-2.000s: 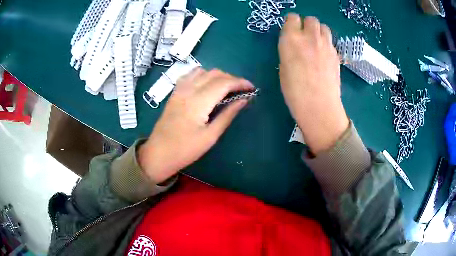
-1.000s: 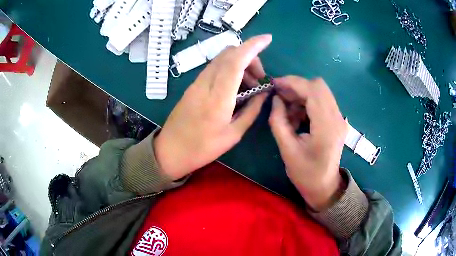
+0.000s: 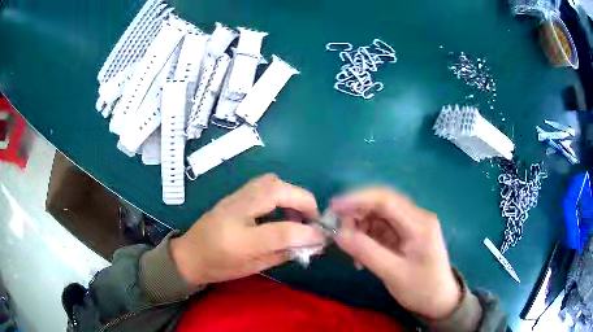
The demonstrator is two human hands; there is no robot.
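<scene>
My left hand point(image 3: 250, 230) is closed on a small pale strap piece point(image 3: 303, 254), low in the middle near the table's front edge. Only a bit of the piece shows below the fingers. My right hand point(image 3: 396, 243) is blurred. Its thumb and fingertips meet my left fingertips at a small grey, shiny part of the held piece point(image 3: 330, 222); its exact shape is unclear. Pale holed straps point(image 3: 173, 142) lie piled at the upper left. A short strap piece with a buckle loop point(image 3: 224, 151) lies below them.
Silver wire loops point(image 3: 363, 68) lie at the upper middle. Tiny dark parts point(image 3: 473, 73), a strap stack point(image 3: 478, 133) and a tangled loop pile point(image 3: 520, 200) are at the right. Tweezers point(image 3: 502, 260), a blue tray point(image 3: 577, 211) and a round tub point(image 3: 557, 40) line the right side.
Both hands have moved lower in the picture. The dark-lined strap edge seen in my left hand is replaced by a small pale end. The short buckled piece beside my right hand no longer shows there.
</scene>
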